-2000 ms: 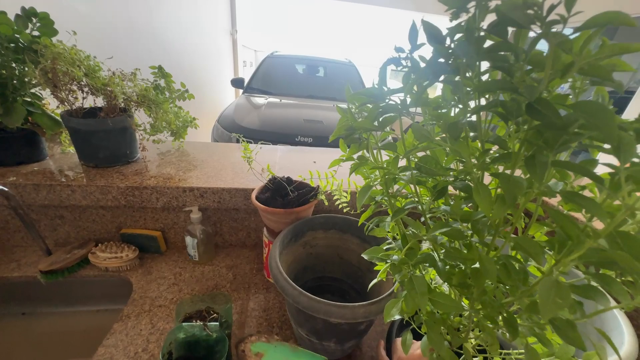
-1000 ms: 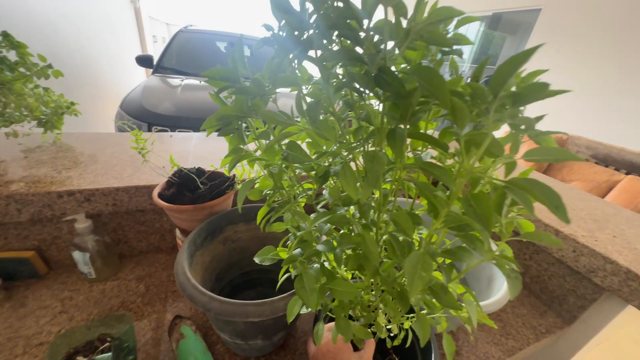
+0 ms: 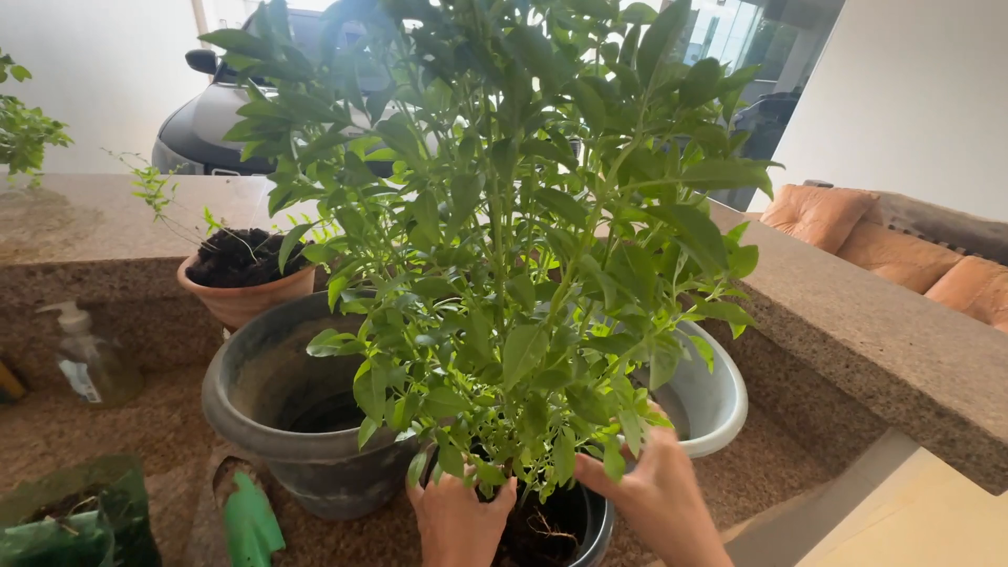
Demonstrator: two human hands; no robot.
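Observation:
A tall leafy green plant (image 3: 512,268) stands in a black plastic pot (image 3: 602,524) at the bottom middle, with dark soil and a few pale roots showing. At the base of its foliage, my left hand (image 3: 461,512) is on the left side, fingertips partly hidden by leaves. My right hand (image 3: 657,480) is at the lower right of the foliage, thumb and fingers apart, some fingertips behind leaves. Whether either hand grips a stem cannot be told. Behind and left is a large dark grey pot (image 3: 339,465); a light grey pot (image 3: 728,394) stands behind my right hand.
A terracotta pot (image 3: 244,299) of dark soil stands behind the dark grey pot. A soap dispenser (image 3: 87,354), a green hand trowel (image 3: 248,520) and a green plastic bag (image 3: 102,512) with soil are on the left. A raised granite ledge (image 3: 874,339) borders the right and back.
The view has swung right and closer to the plant. Both my hands are now plainly visible at its base; one second ago only part of a hand showed there.

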